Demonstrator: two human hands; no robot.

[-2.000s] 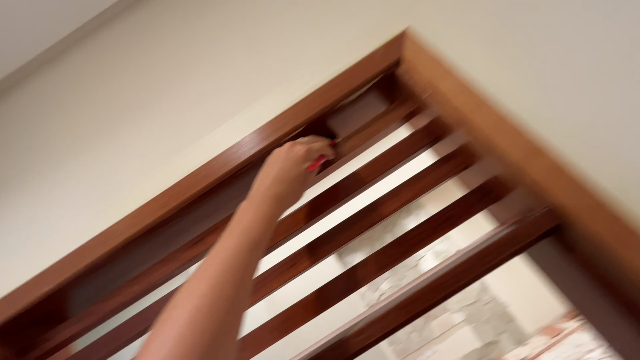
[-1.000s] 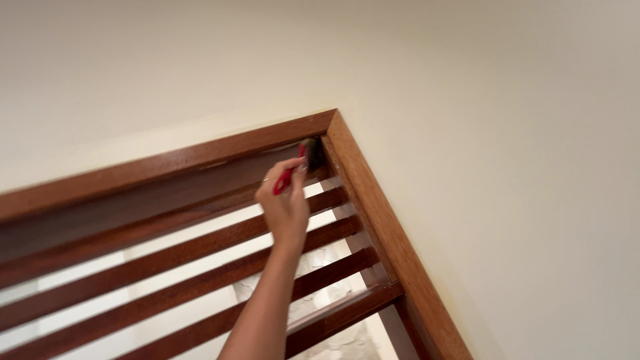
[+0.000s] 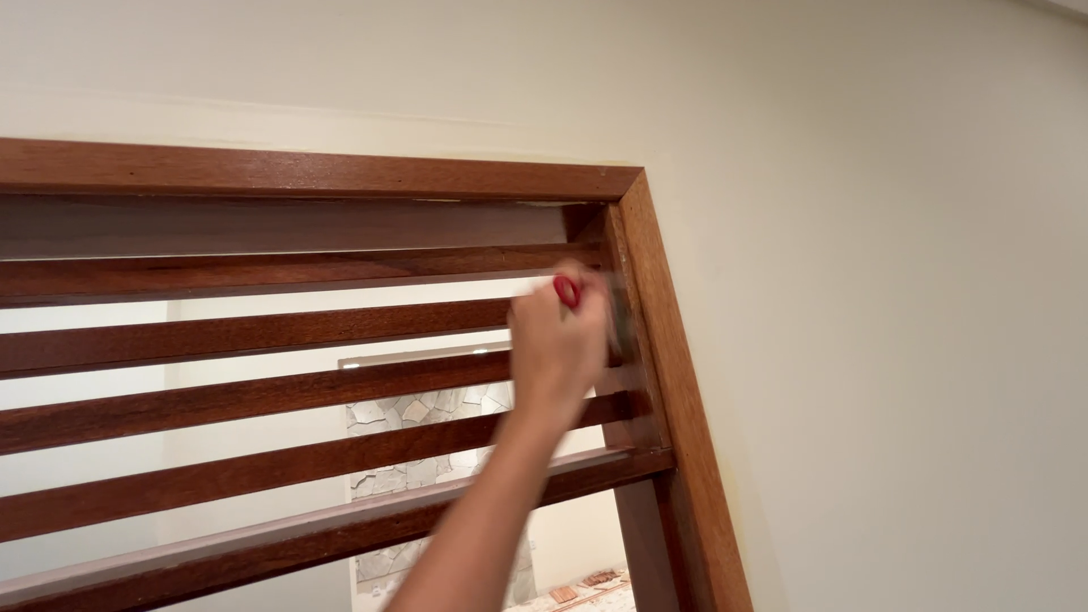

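Observation:
My left hand point(image 3: 557, 340) is raised in front of the right end of a slatted dark wood panel. It is closed around a brush with a red handle point(image 3: 567, 291); the end of the handle shows between the fingers. Motion blurs the hand, and the dark bristles point(image 3: 625, 323) are a smear against the inner side of the wooden frame point(image 3: 671, 340). Behind the hand and forearm run several horizontal wooden slats point(image 3: 255, 336). My right hand is out of view.
A thicker wooden rail point(image 3: 340, 544) crosses below the slats. A pale wall point(image 3: 892, 297) surrounds the frame. Through the gaps show a stone-clad wall point(image 3: 408, 476) and, low down, reddish pieces point(image 3: 599, 578) on a light surface.
My left hand has moved along the top of the panel to its upper right corner, then down the inner side of the frame, the brush still in it. The view has also tilted.

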